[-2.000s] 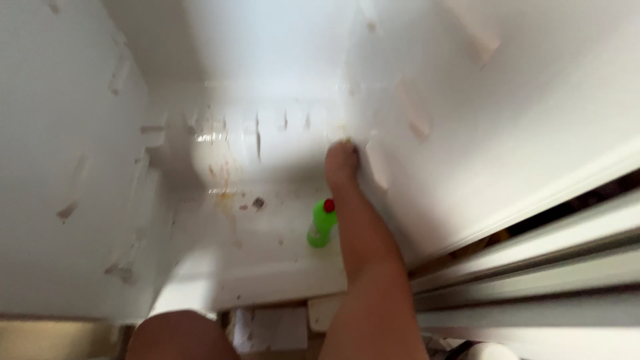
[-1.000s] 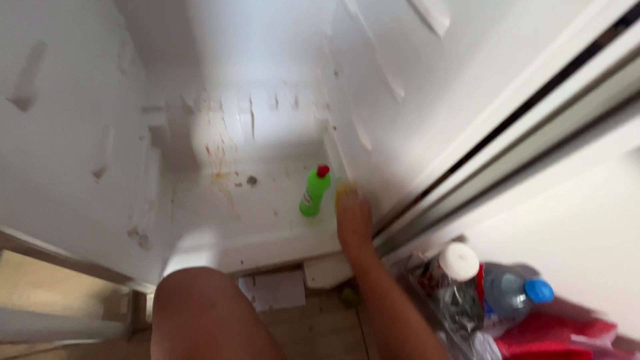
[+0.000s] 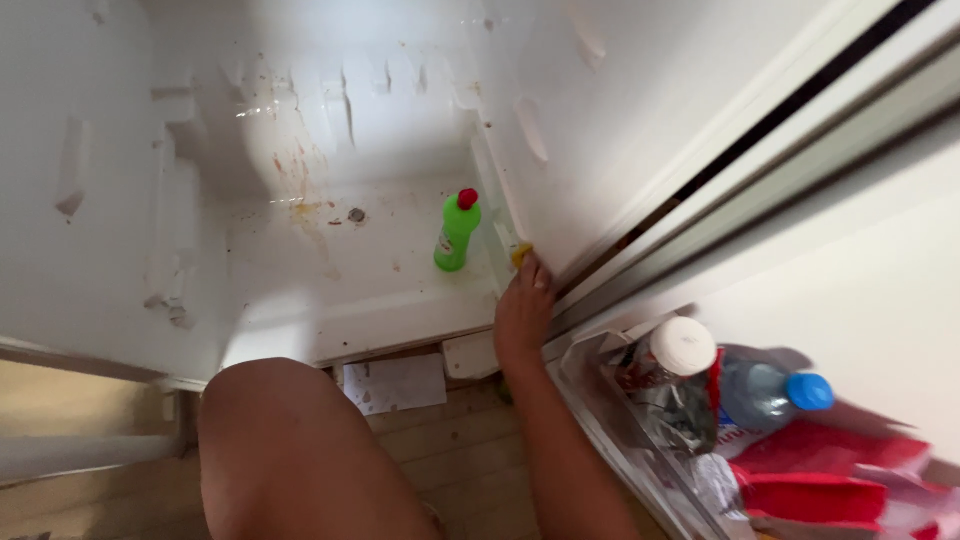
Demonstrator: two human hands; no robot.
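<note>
My right hand [image 3: 527, 304] grips a yellow sponge [image 3: 521, 255] and presses it against the lower right inner wall of a white refrigerator [image 3: 375, 285], near the front edge. Just left of the hand, a green plastic bottle [image 3: 456, 236] with a red cap stands upright on the refrigerator's floor. Brown and orange stains [image 3: 296, 176] run down the back wall, and yellowish residue lies at its foot, near a small round dark thing [image 3: 356, 215]. My left hand is out of view.
My bare knee [image 3: 277, 420] is before the front edge. On the right, the open door's clear shelf [image 3: 622, 450] holds a white-capped jar [image 3: 682, 346], a blue-capped plastic bottle [image 3: 765, 394] and red packaging [image 3: 817, 495]. A stained white sheet [image 3: 396, 382] lies below the refrigerator's front edge.
My right hand has moved from the right side wall, deeper inside, toward the front edge, now lower than the green bottle. The view has shifted to show more of the door shelf.
</note>
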